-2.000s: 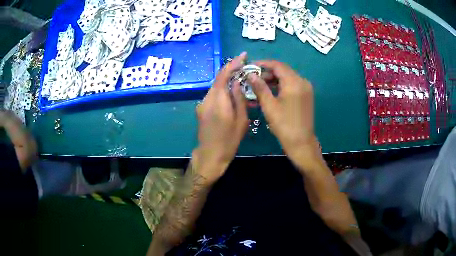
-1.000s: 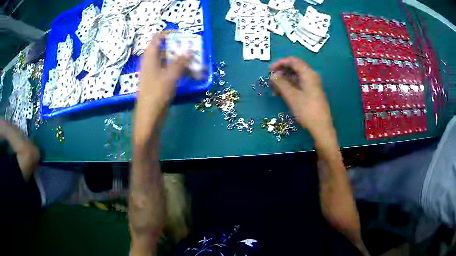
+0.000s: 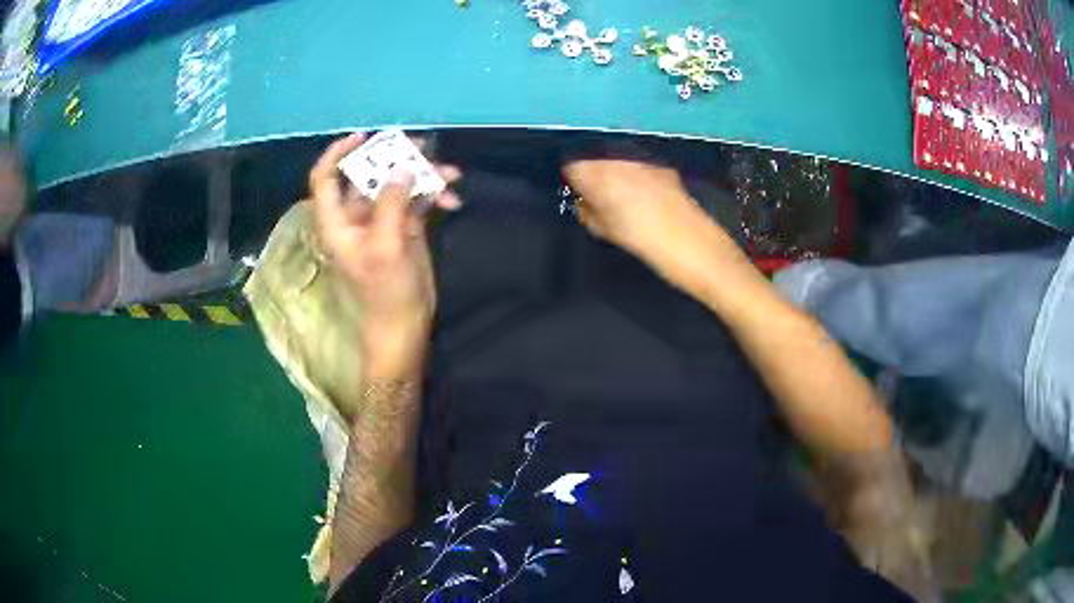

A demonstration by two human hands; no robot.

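Observation:
My left hand (image 3: 379,230) holds a small white plate (image 3: 389,163) with dark holes, just off the bench's near edge above my lap. My right hand (image 3: 630,206) is to its right, also off the edge, fingers curled down. Small shiny bits (image 3: 568,200) show at its fingertips; the hand is somewhat blurred. Silver-coloured fittings (image 3: 574,41) lie on the green table, and a pile of mixed gold and silver fittings (image 3: 693,59) lies to their right.
The blue tray (image 3: 88,33) is cut off at the upper left. Clear plastic scrap (image 3: 204,85) lies near the edge. Red panels (image 3: 978,100) are at the right. A beige bag-like item (image 3: 294,300) hangs below the bench. Another person's grey-clothed leg (image 3: 919,318) is at the right.
The view has tilted down towards my lap. My left hand has moved with the white plate from over the tray to off the table edge. My right hand has left the fittings on the table.

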